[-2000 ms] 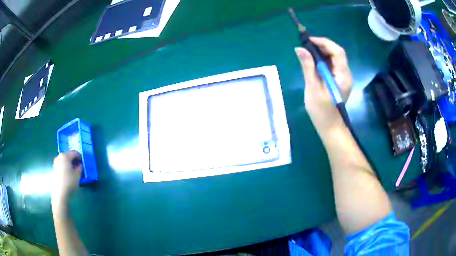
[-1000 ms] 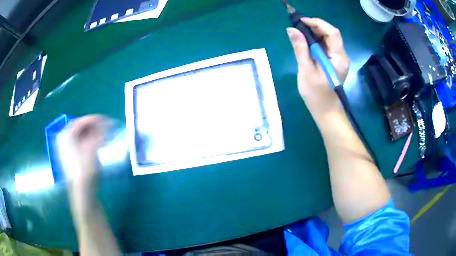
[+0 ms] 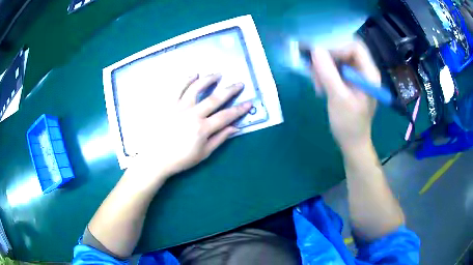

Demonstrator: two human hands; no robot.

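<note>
The tablet cover (image 3: 150,88) glares white on its white backing sheet (image 3: 267,88), with a small dark ring (image 3: 252,110) at its near right corner. My left hand (image 3: 199,124) lies over the cover, fingers spread and pointing right, fingertips beside the ring. Whether a small part is under the fingertips cannot be seen. My right hand (image 3: 350,83) is blurred, right of the sheet, and grips the blue-handled soldering iron (image 3: 365,85). The iron's tip end is blurred and points left.
The blue parts bin (image 3: 50,152) with pale contents stands at left. Another cover on a white sheet (image 3: 13,83) lies at far left. The black station (image 3: 397,31), a pink stick (image 3: 413,118) and a blue tray (image 3: 452,39) are at right. The bench's near edge curves below.
My left hand has moved from the blue bin to the cover, near its ring. My right hand has come down and turned the iron leftward. The view has shifted, so the cover appears higher and farther left.
</note>
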